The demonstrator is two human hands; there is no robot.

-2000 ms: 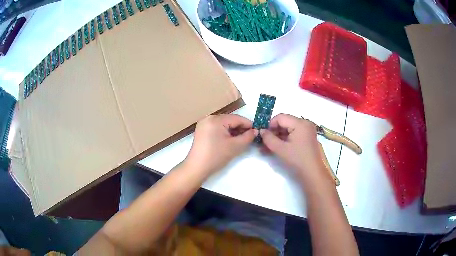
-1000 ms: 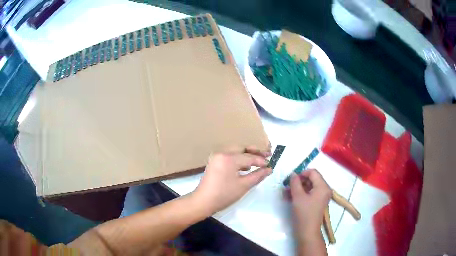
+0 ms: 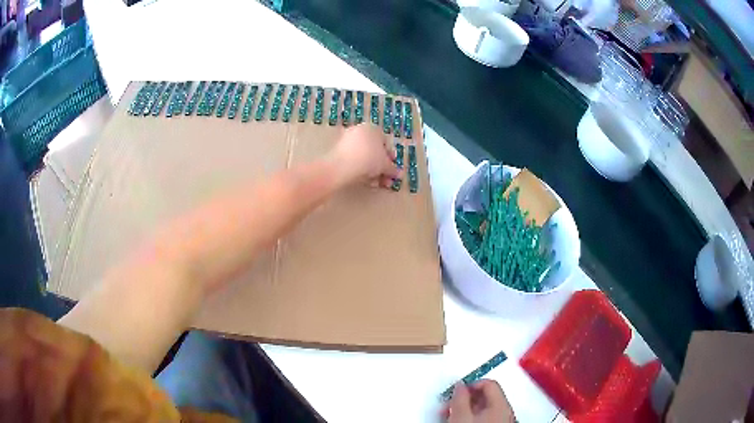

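My left hand (image 3: 365, 157) is over the cardboard sheet (image 3: 347, 273), its fingers on a single PCB (image 3: 399, 154) lying upright beside another single PCB (image 3: 413, 168) near the right edge. Above them a row of several single PCBs (image 3: 259, 103) runs along the sheet's far edge. My right hand (image 3: 481, 403), cut off by the bottom edge, holds a narrow green PCB strip (image 3: 484, 369) over the white table.
A white bowl (image 3: 475, 285) of green waste strips and a brown scrap stands right of the sheet. Red wrapped packs (image 3: 579, 351) and a carton flap (image 3: 711, 380) are at lower right. White bowls (image 3: 489, 37) stand beyond the sheet, a green crate (image 3: 51, 78) at far left.
My left hand has moved from the table to the sheet's far right with a single PCB, now beside the first one there. The view has turned; the pliers are out of view. My right hand still holds its strip.
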